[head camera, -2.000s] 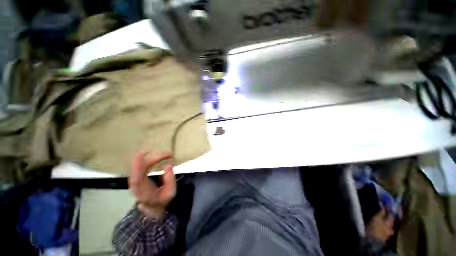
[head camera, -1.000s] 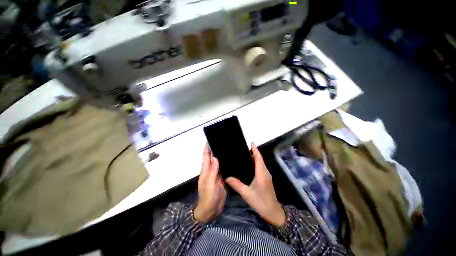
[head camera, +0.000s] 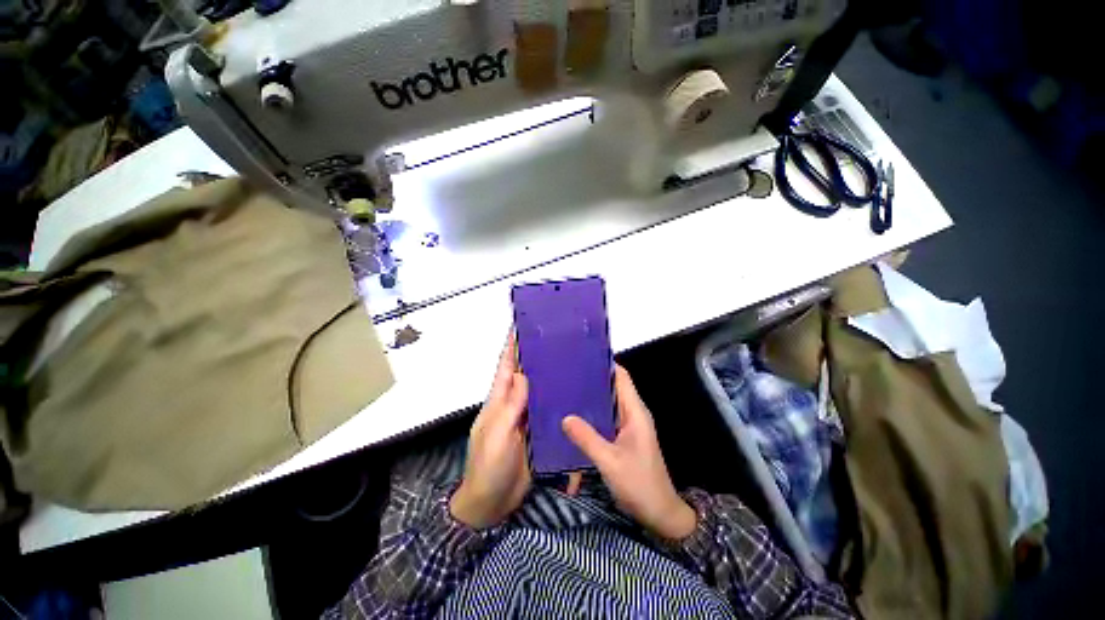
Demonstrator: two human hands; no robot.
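A smartphone (head camera: 564,375) with a lit purple screen is held upright over the table's front edge. My left hand (head camera: 494,454) grips its left side. My right hand (head camera: 639,458) holds its right side, with the thumb over the lower screen. The khaki garment panel (head camera: 218,351) lies on the table at the left, its right edge beside the needle area (head camera: 373,248). A dark curved seam (head camera: 298,375) shows near its lower right corner.
The sewing machine (head camera: 461,73) stands behind the phone. Black-handled shears (head camera: 824,170) and small snips (head camera: 883,197) lie at the table's right end. A bin (head camera: 757,454) with plaid and khaki cloth (head camera: 927,472) is at the right. A pale board (head camera: 194,589) is at lower left.
Two seconds ago my left hand was at the panel's edge; one second ago both hands held the phone with a black screen. The screen is now lit purple. The view has shifted right.
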